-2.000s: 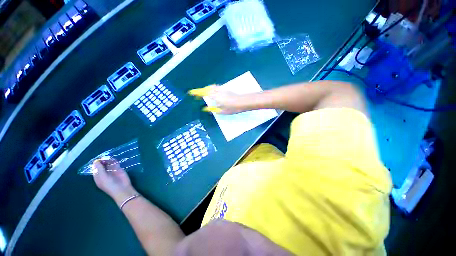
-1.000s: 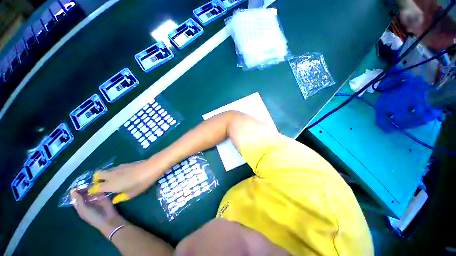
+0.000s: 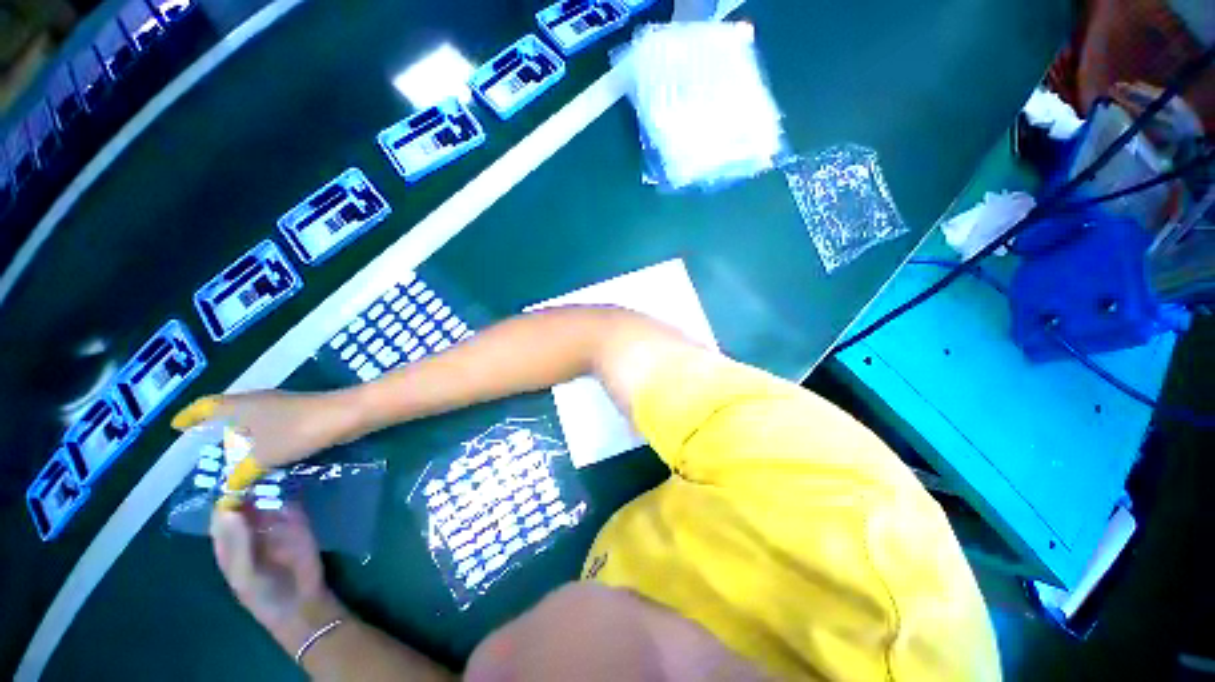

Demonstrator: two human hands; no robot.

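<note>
My left hand (image 3: pixel 267 553), with a bracelet at the wrist, holds a clear sheet (image 3: pixel 333 504) at the lower left. A few small white pieces (image 3: pixel 209 466) show on the sheet near my fingertips. My right hand (image 3: pixel 267 429), with yellow finger cots (image 3: pixel 200 413), is over the upper edge of that sheet. Something whitish shows between its yellow fingertips; whether it is gripped is unclear. A row of electronic units (image 3: pixel 249 291) lies beyond the pale strip, the nearest just left of my right hand.
A second pad sheet (image 3: pixel 400 327) lies by the pale strip (image 3: pixel 440 229), a third (image 3: pixel 496 513) nearer my body. My right forearm crosses the white paper (image 3: pixel 606 420). Beyond lie a stack of clear packs (image 3: pixel 706 104) and a crumpled clear bag (image 3: pixel 846 207). A turquoise cabinet (image 3: pixel 999 413) stands right.
My right hand has come from over the paper to the sheet in my left hand, then shifted slightly up and left. More of the held sheet now shows to the right.
</note>
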